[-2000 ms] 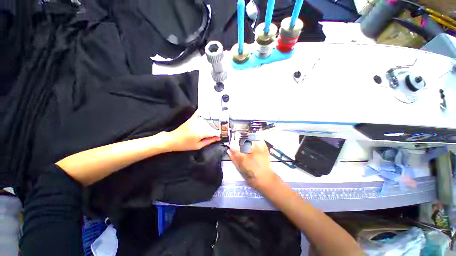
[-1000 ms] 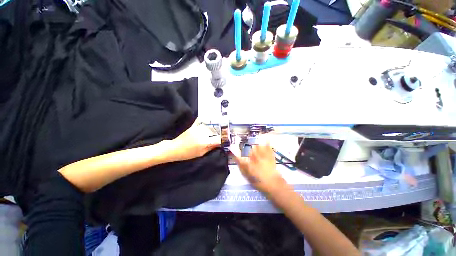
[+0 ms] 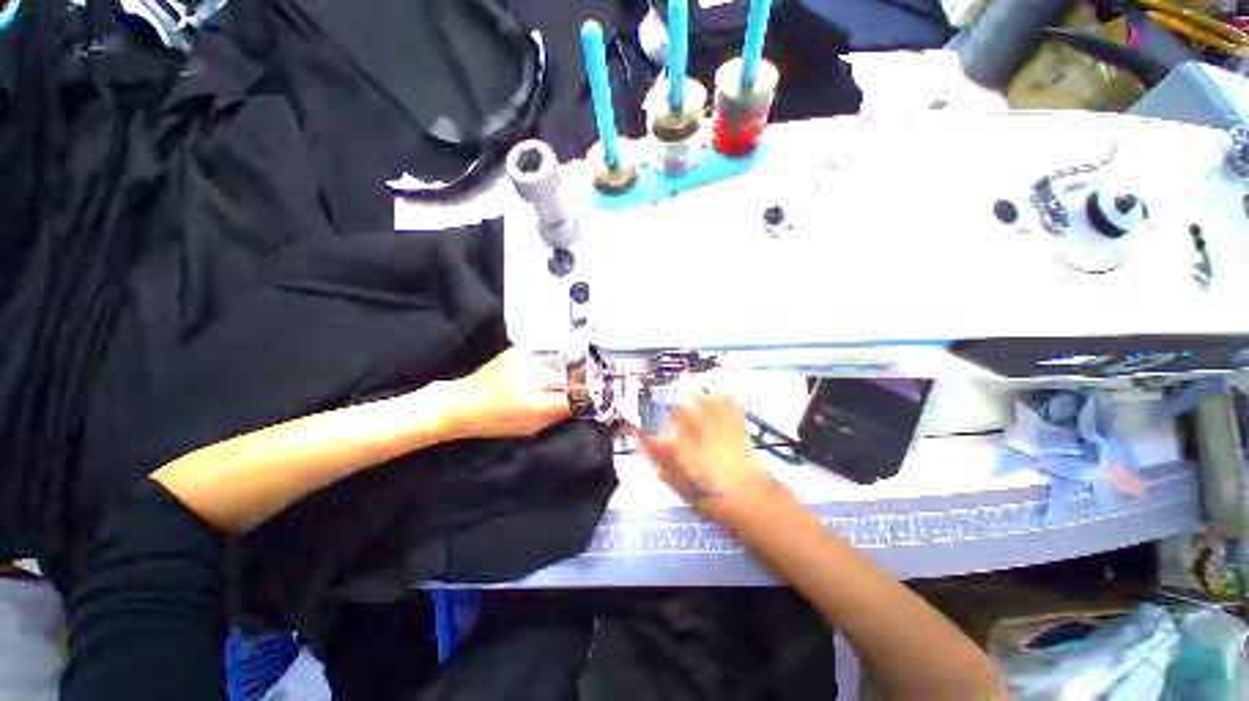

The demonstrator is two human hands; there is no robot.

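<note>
A large black garment (image 3: 370,308) lies on the left of the table and hangs over its front edge. My left hand (image 3: 507,394) lies on the garment just left of the presser foot and needle area (image 3: 592,390), its fingertips partly hidden by the machine head. My right hand (image 3: 701,445) is just right of the needle area, its fingertips close to the cloth's edge. Whether its fingers pinch the cloth is too small to tell. The white sewing machine (image 3: 877,247) covers the far side of the needle area.
A dark flat rectangle (image 3: 866,427) lies under the arm, with a slim dark tool (image 3: 774,438) beside it. Pale blue-grey scraps (image 3: 1075,445) lie at the right. Three spools stand in a blue holder (image 3: 658,185). Ruler tape (image 3: 890,527) runs along the front edge.
The machine and table appear shifted slightly left in view. My right hand has moved a little relative to the needle area and its fingers look differently bent. My left hand stays on the garment.
</note>
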